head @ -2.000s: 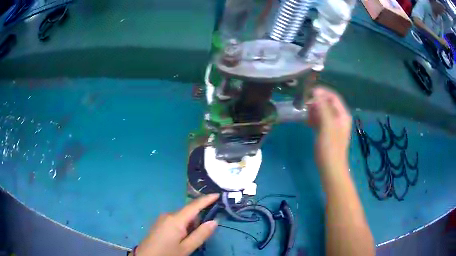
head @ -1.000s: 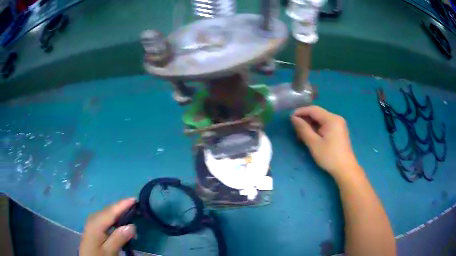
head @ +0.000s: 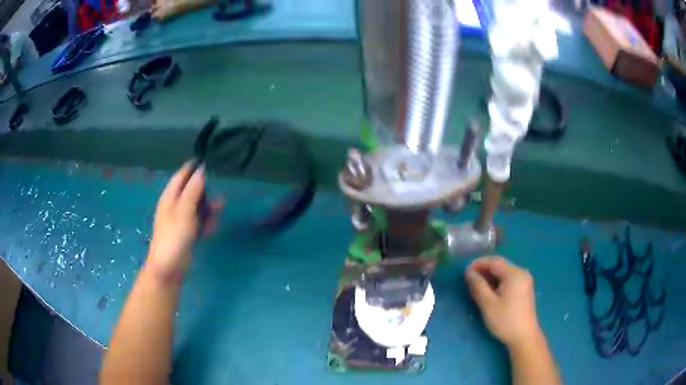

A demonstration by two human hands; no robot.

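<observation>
My left hand is raised at the left and holds a black headband assembly by one end, over the edge between bench and belt. The headband is blurred. My right hand rests on the bench right of the press base, fingers curled, with nothing visible in it. The hand press has a round metal plate, a silver spring and a white-wrapped lever handle. Its dark ram is over the white nest; no part shows there.
Thin black curved strips lie in a pile on the bench at the right, with snips at their left edge. Black headbands lie on the dark green belt behind. A cardboard box stands at the back right.
My left hand has lifted the headband from the front of the bench up and away, towards the belt. My right hand stays beside the press. The camera view has shifted.
</observation>
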